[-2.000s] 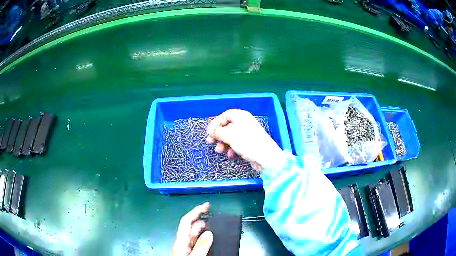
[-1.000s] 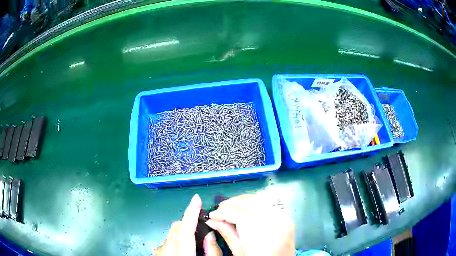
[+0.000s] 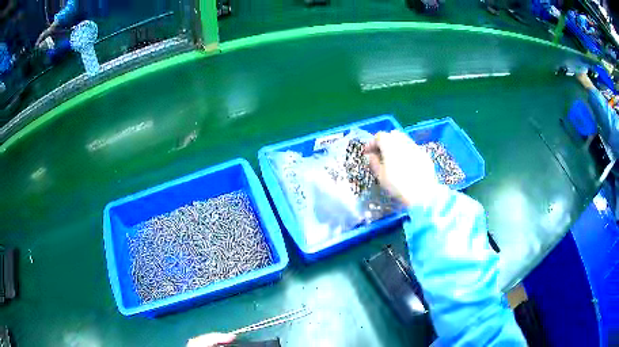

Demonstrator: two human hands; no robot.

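Note:
My left hand (image 3: 212,339) is mostly cut off by the bottom edge, its fingers at a black housing (image 3: 259,343), of which only the top end shows. Tweezers or a thin metal rod (image 3: 271,319) lie on the bench just beyond it. My right hand (image 3: 394,162) reaches into the medium blue bin (image 3: 346,242), fingertips at small mixed metal fittings (image 3: 358,169) in the opened clear bag (image 3: 319,196). The fingers are bent together; whether they grip a fitting is hidden by glare.
The large blue bin (image 3: 212,293) of metal pins is at left. The smallest blue bin (image 3: 468,152) with small metal parts is beyond my right hand. Black housings (image 3: 397,278) lie under my right forearm and at the left edge. Another person's arm (image 3: 601,101) is at far right.
The view has turned right, so the bins sit further left. My right hand has left the housing and moved out to the bag. My left hand is now low at the bottom edge.

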